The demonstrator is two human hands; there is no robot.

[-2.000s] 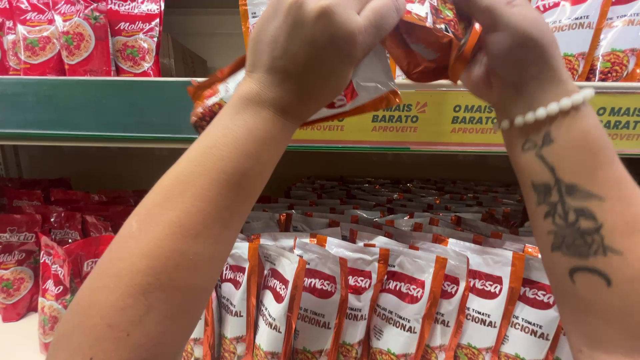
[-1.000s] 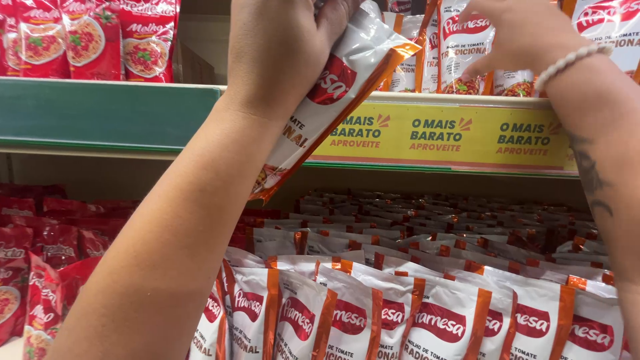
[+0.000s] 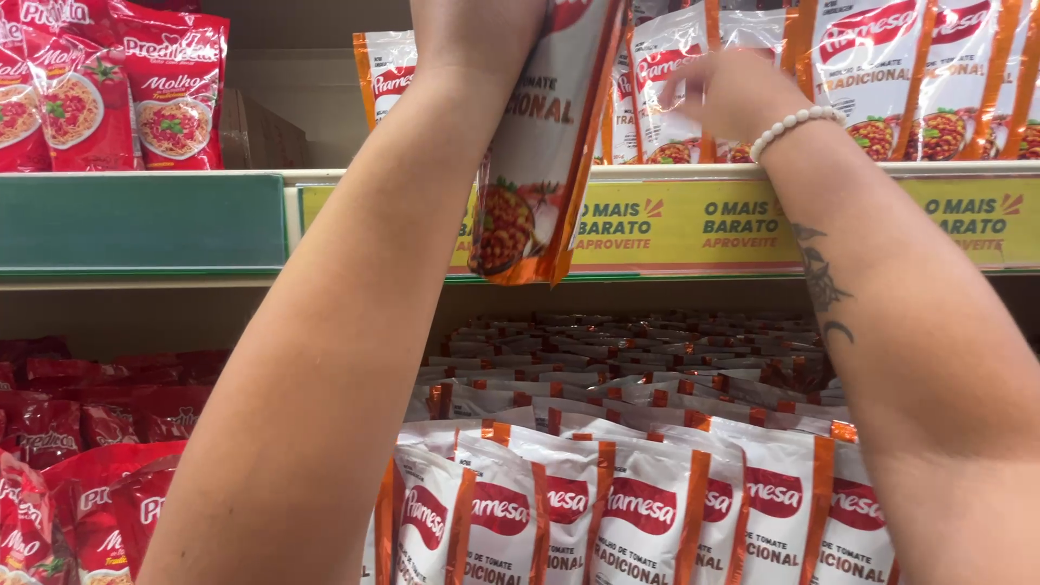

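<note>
My left hand point(image 3: 483, 36), cut off by the top edge, is closed around tomato sauce pouches point(image 3: 532, 154) of white and orange, which hang in front of the yellow shelf strip. It looks like more than one pouch, pressed together. My right hand point(image 3: 727, 93), with a white bead bracelet at the wrist, is at the upper shelf in front of standing sauce pouches point(image 3: 670, 61) of the same kind. Its fingers are blurred and partly spread, and nothing shows in them.
The upper shelf edge point(image 3: 520, 172) crosses the view. Red sauce pouches point(image 3: 175, 89) stand at its left, near a cardboard box point(image 3: 260, 134). Below, dense rows of white and orange pouches point(image 3: 638, 512) fill the lower shelf, beside red pouches point(image 3: 89, 504) at the left.
Two seconds ago both hands were close together with pouches. Since then they have parted; the left still holds pouches, while the right is at the upper shelf row.
</note>
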